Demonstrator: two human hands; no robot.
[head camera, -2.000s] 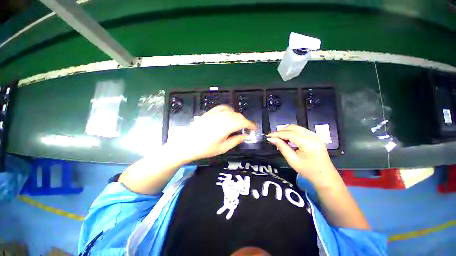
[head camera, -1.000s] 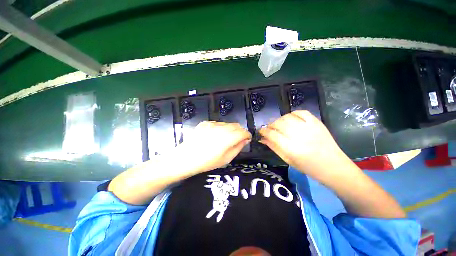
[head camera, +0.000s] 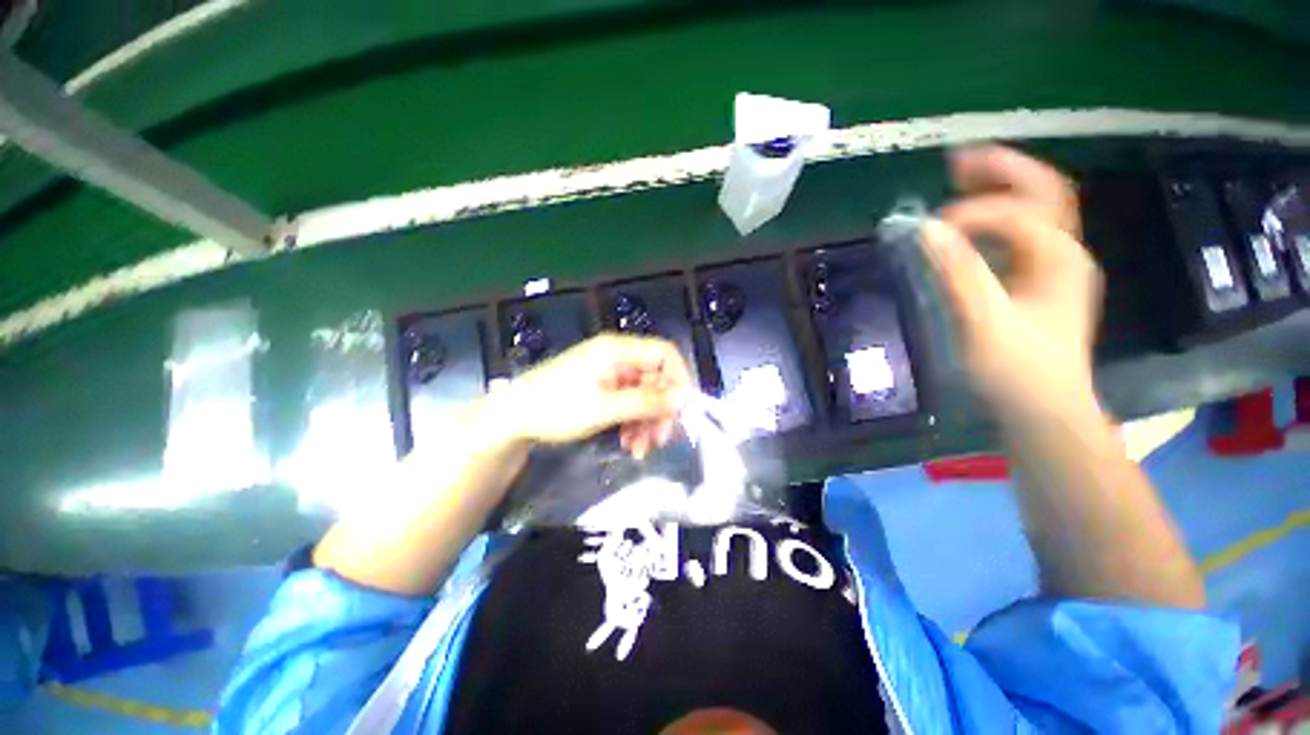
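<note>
My left hand (head camera: 611, 391) pinches a shiny clear protective film (head camera: 711, 452), which hangs from the fingertips over the tray's near edge and my shirt. My right hand (head camera: 1013, 273) is raised past the tray's right end, blurred. A small clear, whitish piece (head camera: 905, 230) shows at its thumb and finger tips. The black tray (head camera: 934, 425) holds dark glossy phones in five slots, with round camera patches at the far end. The rightmost phone (head camera: 862, 323) has a white label. My left hand and the film partly hide the middle phones.
A small white container (head camera: 762, 184) stands behind the tray beside the chipped white rail (head camera: 575, 184). Clear film pieces (head camera: 216, 388) lie left of the tray. Another black tray with phones (head camera: 1218, 276) is at the far right. A grey bar (head camera: 144, 151) crosses the upper left.
My hands were together over the middle of the tray. My right hand has moved up and right with a small clear piece. The film now hangs spread out from my left hand.
</note>
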